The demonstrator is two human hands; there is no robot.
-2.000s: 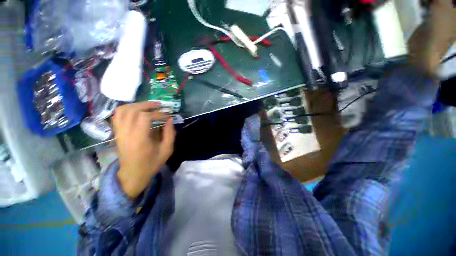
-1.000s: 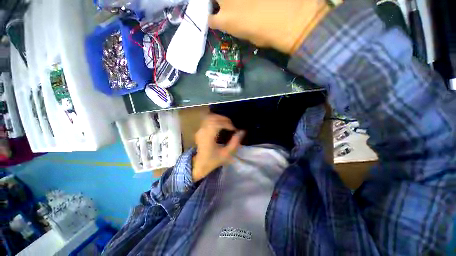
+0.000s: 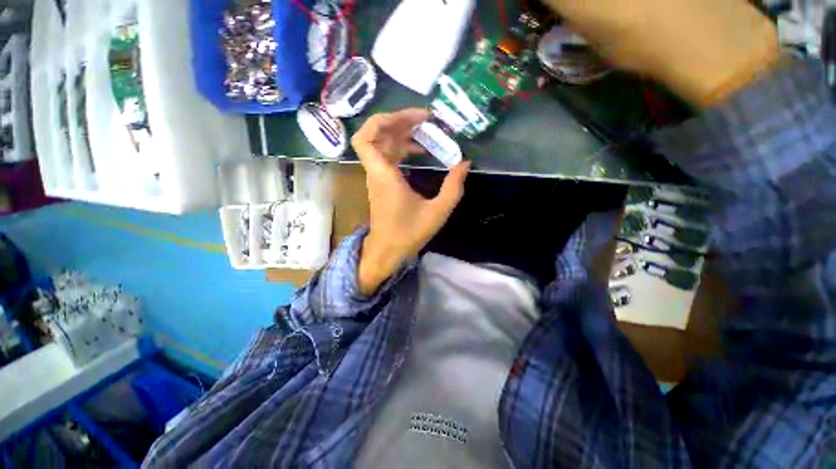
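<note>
A green circuit board (image 3: 478,84) lies slanted near the mat's front edge, with white parts at its lower end. My left hand (image 3: 403,179) is at that end, thumb and fingertips around the two ends of a small white part (image 3: 437,145). I cannot tell if this part is joined to the board. A white housing shell (image 3: 423,41) lies left of the board. My right hand (image 3: 674,41) is blurred at the top right, over the mat, its fingers partly cut off by the picture's edge; I cannot see if it holds anything.
A blue bin (image 3: 209,57) of small metal parts stands at the upper left, beside wired oval heads (image 3: 321,129). A white foam tray (image 3: 188,137) holding boards is further left. Compartmented trays (image 3: 277,234) sit below the mat's edge, and a white sheet (image 3: 653,307) bears dark parts.
My left hand has moved up from below the bench edge to the board's lower end and taken the white part. The view has shifted, and the board now lies more slanted. My right hand stays high.
</note>
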